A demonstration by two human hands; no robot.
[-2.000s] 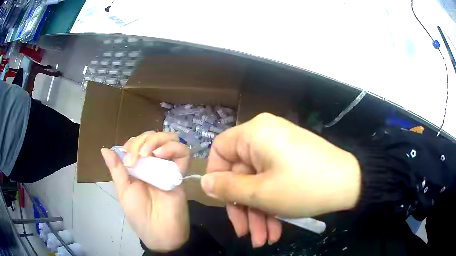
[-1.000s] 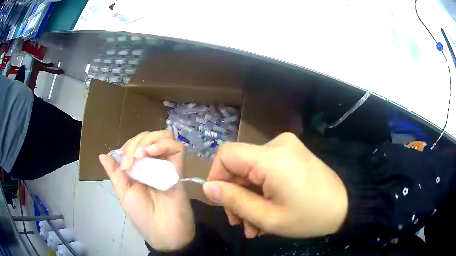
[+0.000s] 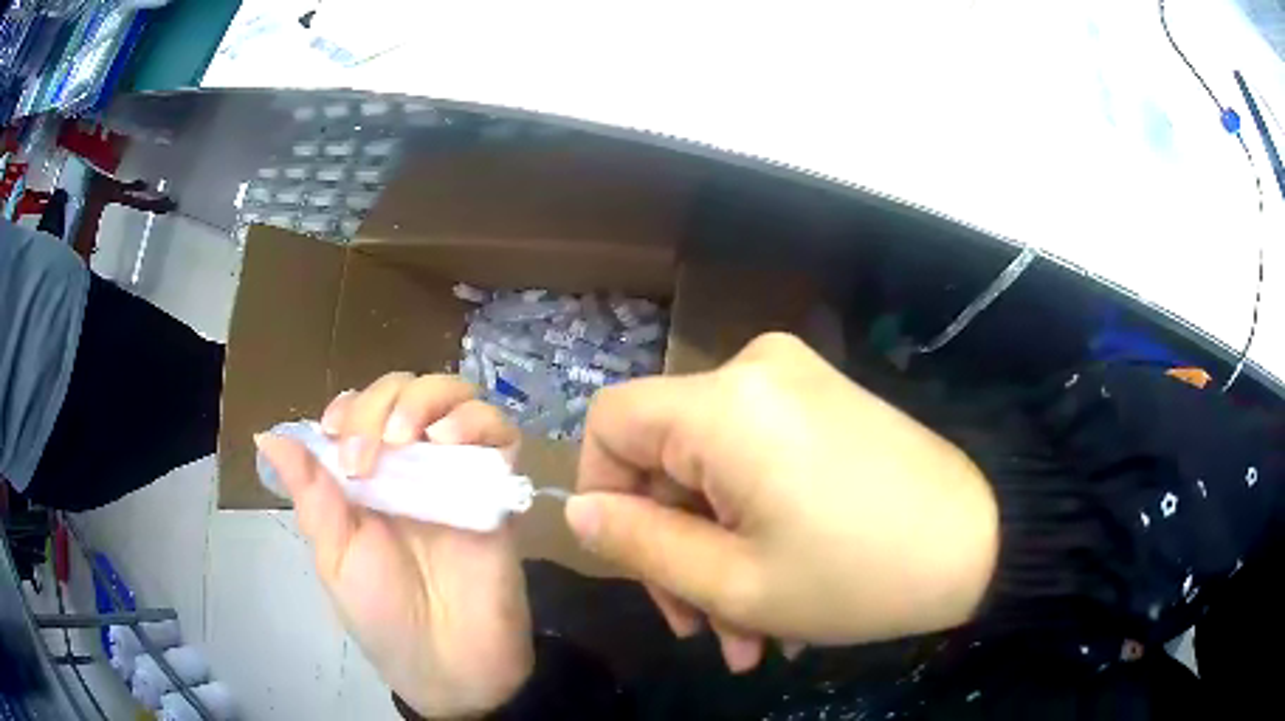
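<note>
My left hand holds a frosty white syringe barrel between thumb and fingers, with its nozzle end towards the right. My right hand pinches a thin pale strand or tip at the barrel's nozzle between thumb and forefinger. Whether it is a needle or twisted film is too small to tell. The right hand's other fingers are curled underneath, partly hidden.
An open cardboard carton full of small labelled tubes lies below the hands. A bench with a white sheet runs across the top, with a beaded cord. A person's dark-clothed leg is at left.
The barrel has turned in my left hand, showing more of its wide end and its nozzle. A pale tube below my right hand two seconds ago no longer shows clearly.
</note>
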